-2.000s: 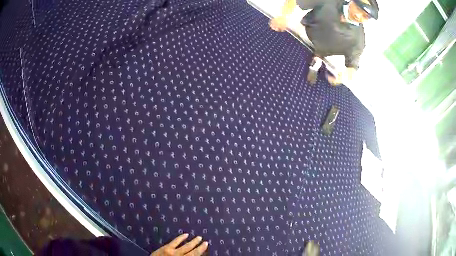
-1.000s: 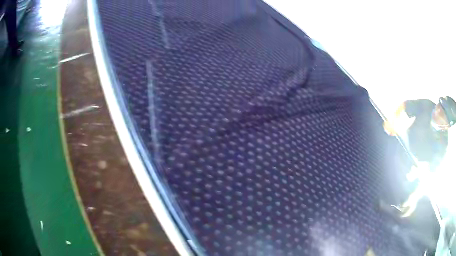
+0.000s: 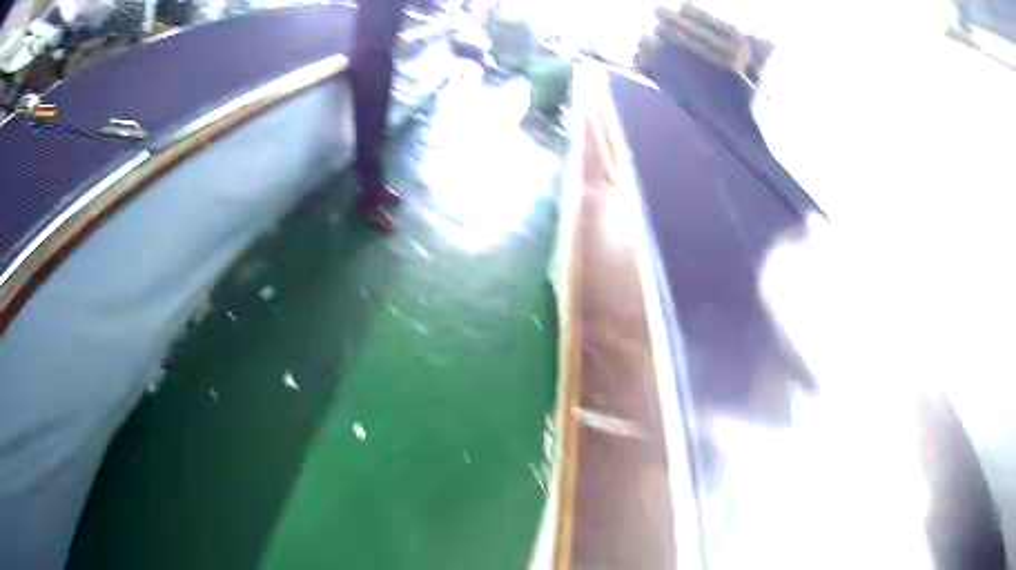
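Observation:
The fabric lay lies along the table on the right, dark purple, blurred and partly washed out by glare. Its pale layered edge runs beside a bare brown strip of the table. Dark cloth rises in a bulk at the far end. Neither my left hand nor my right hand is in view. The motifs on the fabric cannot be made out.
A green floor with pale scraps runs between the tables. A person's legs stand in the aisle. The neighbouring table on the left bears dark fabric, a small orange item and a pale-blue side covering.
The view has swung left from the fabric to the aisle. The near lay is now at the right. The person across the table and my left hand, seen earlier, are out of the picture.

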